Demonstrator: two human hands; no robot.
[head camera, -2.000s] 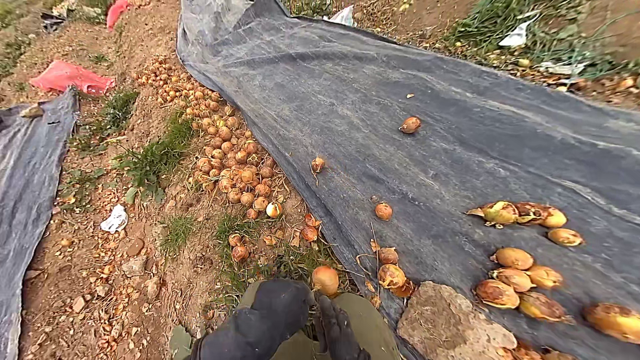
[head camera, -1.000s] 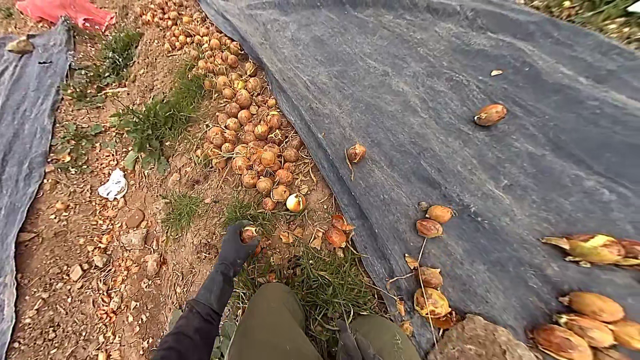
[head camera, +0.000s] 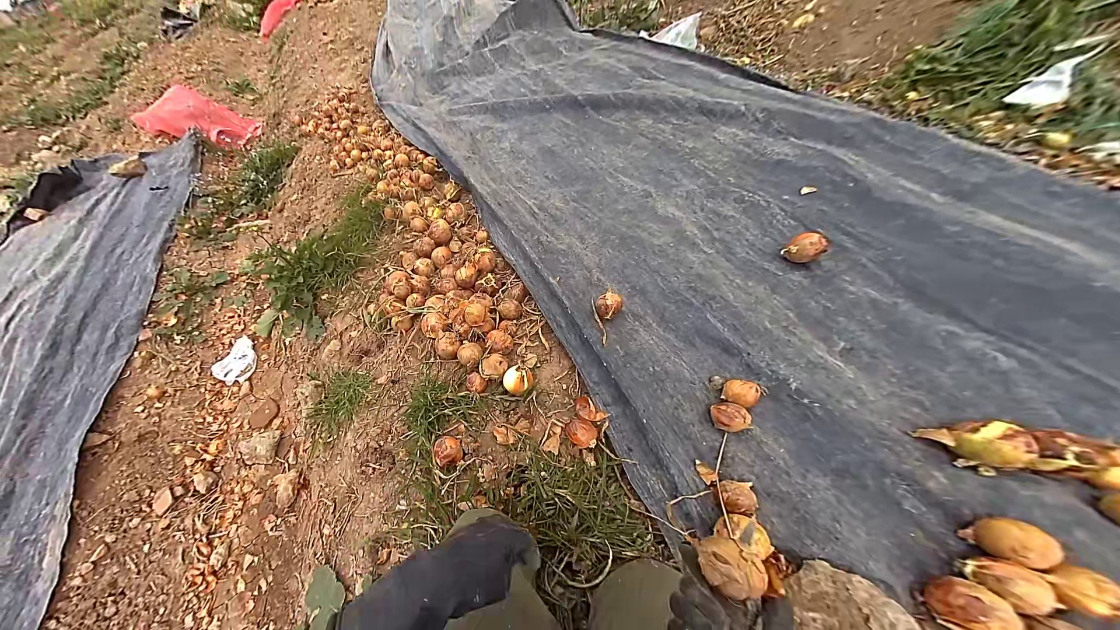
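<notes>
A dark gloved left hand and sleeve (head camera: 477, 560) lie across my left knee at the bottom; the fingertips cannot be made out, nor whether they hold anything. My right hand (head camera: 696, 599), in a dark glove, is low beside my right knee, against a brown onion (head camera: 731, 569) at the sheet's edge; its grip is partly cut off. More onions (head camera: 738, 497) lie just above it. A single onion (head camera: 447, 451) rests on the soil beyond my left knee. A long heap of onions (head camera: 464, 306) runs along the dark fabric sheet (head camera: 700, 219), which carries scattered onions (head camera: 805, 247).
A stone (head camera: 840, 599) weighs on the sheet near my right hand. Several elongated onions (head camera: 1015, 542) lie at the lower right. Another dark sheet (head camera: 87, 280) stretches along the left. Grass tufts (head camera: 569, 507), a white scrap (head camera: 235, 361) and a red mesh bag (head camera: 197, 115) are on the soil.
My left hand, reaching to an onion on the soil one second ago, has drawn back to my knee. One of the two onions lying there two seconds ago is gone from that spot.
</notes>
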